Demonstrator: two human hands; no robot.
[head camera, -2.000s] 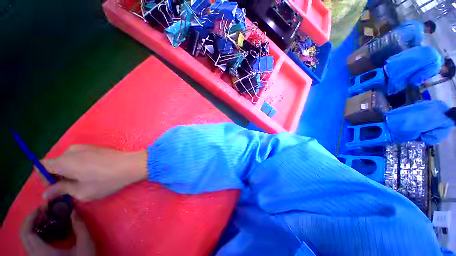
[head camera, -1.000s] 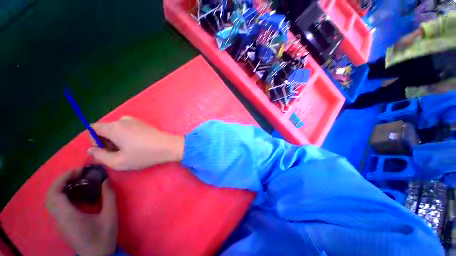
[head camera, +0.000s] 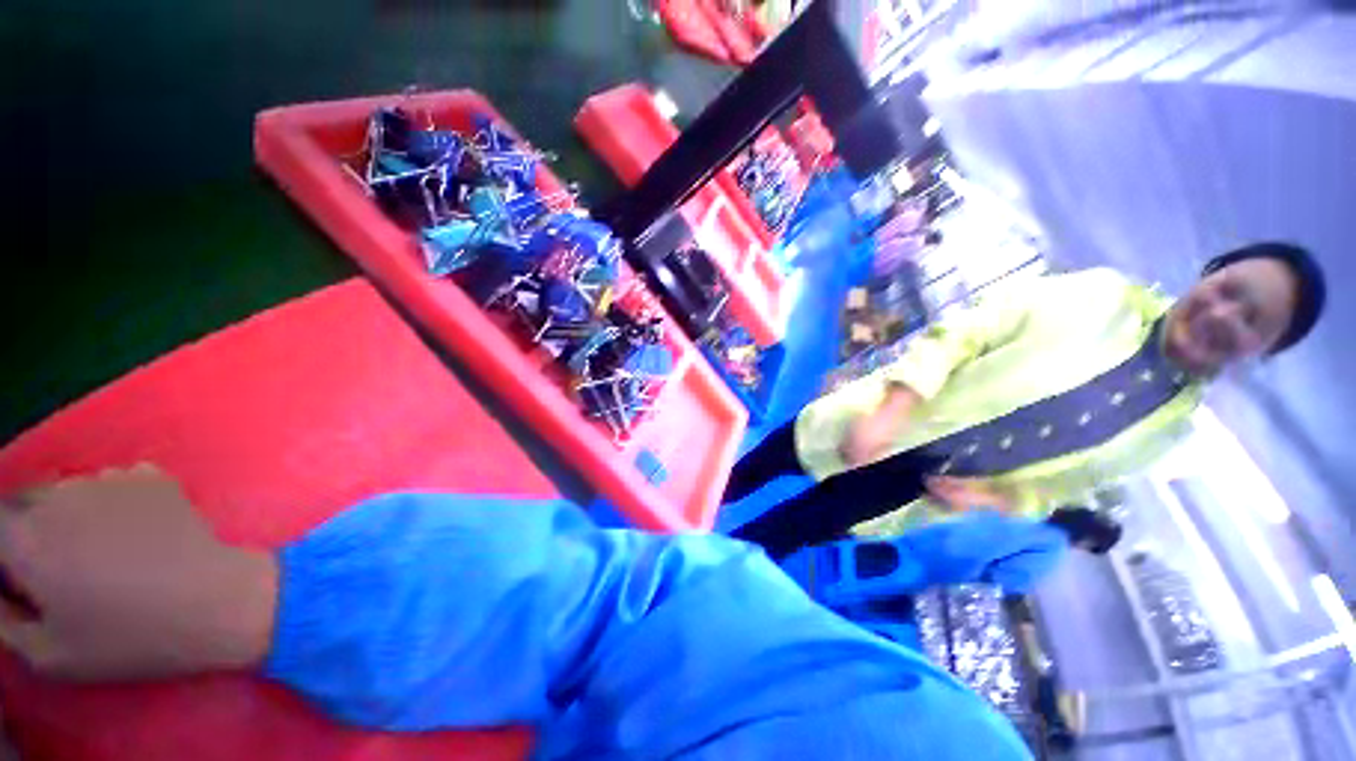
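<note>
My right hand (head camera: 134, 580) lies at the left edge over the red foam mat (head camera: 312, 416), blurred, with its fingertips cut off by the edge. A small dark patch shows at its fingers; I cannot tell what it is or whether the hand holds anything. Its blue sleeve (head camera: 446, 602) reaches in from the bottom right. My left hand is out of the picture. No watch case or blue stick is visible.
A red tray (head camera: 699, 446) beyond the mat holds a heap of binder clips (head camera: 558, 283). A black stand (head camera: 744, 119) rises behind it. A person in a yellow-green top (head camera: 1026, 342) stands at the right, near blue-clad workers.
The view has swung up and right, bringing the standing person in. My left hand with the dark round device and the blue stick in my right hand have gone out of view.
</note>
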